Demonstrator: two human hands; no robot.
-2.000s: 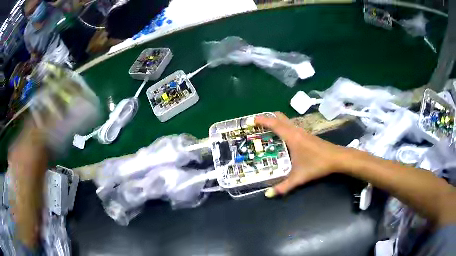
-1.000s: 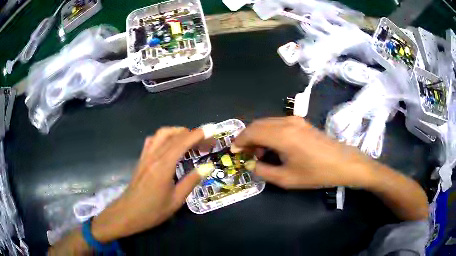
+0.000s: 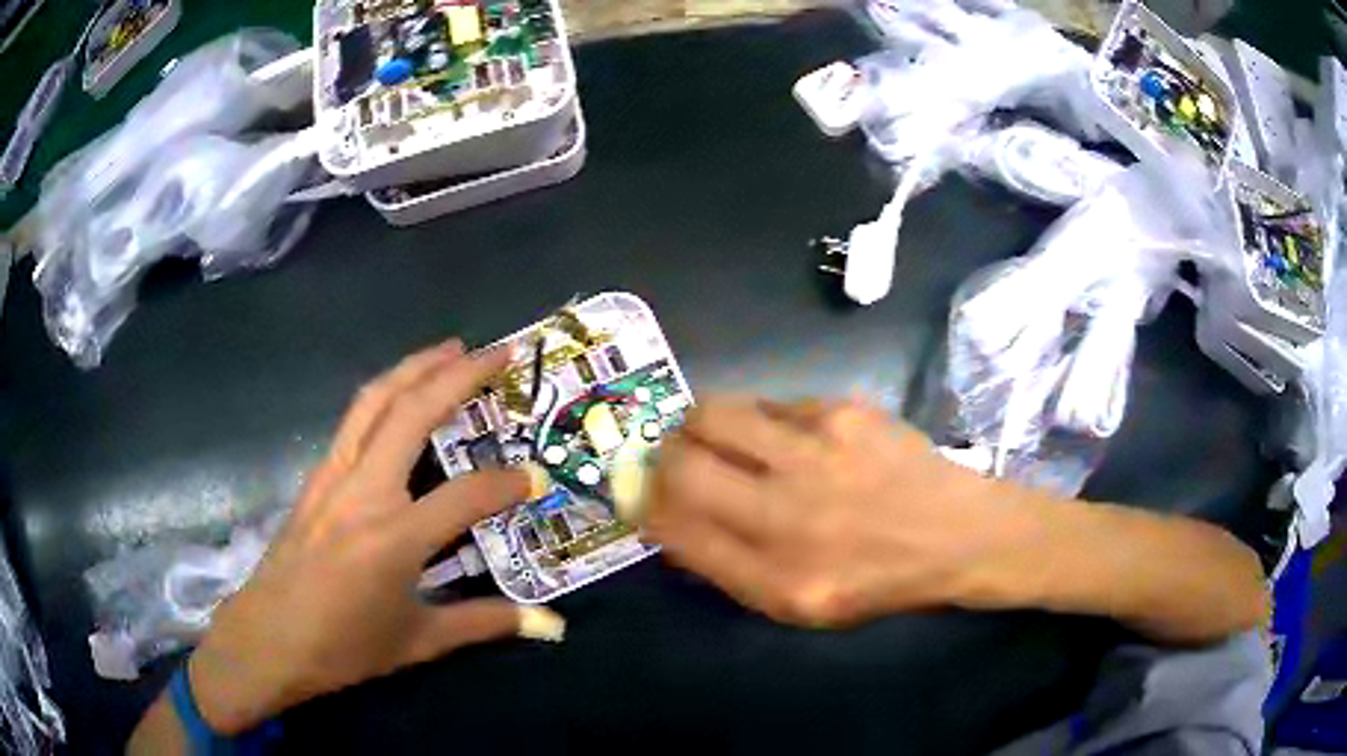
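A white open outlet housing [image 3: 628, 328] lies on the black mat in front of me, tilted a little. A green circuit board [image 3: 650, 402] with a yellow block, white round parts and thin wires shows inside it. My left hand [image 3: 362, 517] is around the housing's left side, one fingertip at the blue part and the thumb below the near edge. My right hand [image 3: 827, 510] is over the right side, slightly blurred, its finger-cotted thumb at the board. Whether its fingertips pinch a part is hidden. The housing's cord [image 3: 451, 567] leaves at the lower left, under my left hand.
Two stacked open housings [image 3: 458, 141] stand at the upper left beside bagged cords [image 3: 163, 192]. A plug [image 3: 872, 259], bagged cords [image 3: 1042, 340] and more open housings [image 3: 1278, 251] lie at the right. The green conveyor [image 3: 222, 30] runs behind.
The housing has moved left and slightly away from me, and more of the board shows. My left thumb has come down to the near edge. My right hand has moved lower over the right side.
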